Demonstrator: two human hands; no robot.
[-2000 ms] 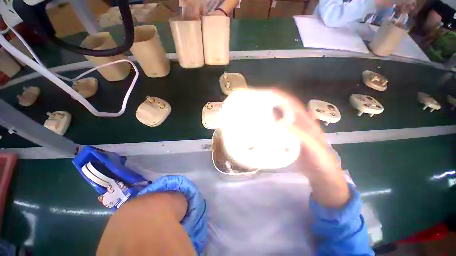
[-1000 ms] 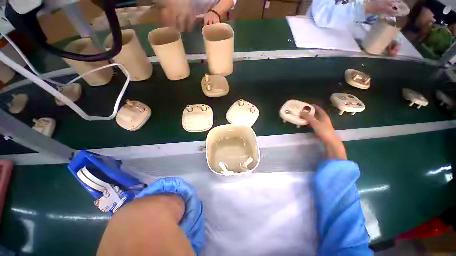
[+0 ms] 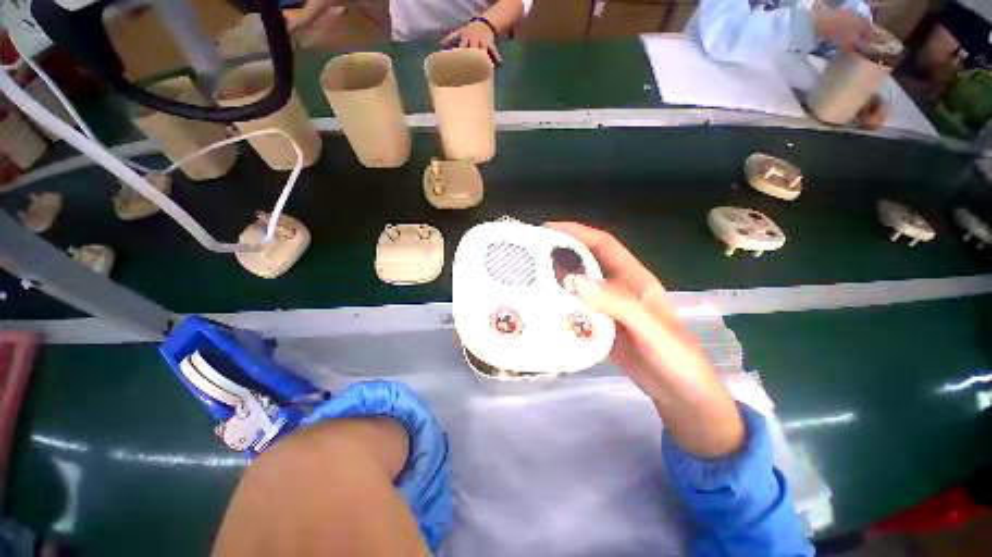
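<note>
My right hand (image 3: 625,310) grips a cream end cap (image 3: 533,354) by its right side, the thumb beside a dark round spot. The cap's slotted grille and two reddish round parts face up. It hangs over an upright beige housing (image 3: 511,376), covering most of its mouth; only the near rim and a dark gap show. Whether they touch I cannot tell. My left hand or wrist (image 3: 321,495) is a large, close patch of skin at the lower left beside its blue cuff; its fingers are not visible. A whitish sheet (image 3: 560,457) lies under the work.
More end caps (image 3: 409,256) lie across the dark green belt (image 3: 609,163). Tall beige housings (image 3: 462,103) stand beyond. A blue dispenser (image 3: 223,354) sits left of the work. A white cable (image 3: 196,229) and black hose (image 3: 285,54) hang at upper left. Two people work across the belt.
My right hand has come left from the belt with an end cap and now holds it over the housing, which stood open before. A cap behind the housing is no longer visible.
</note>
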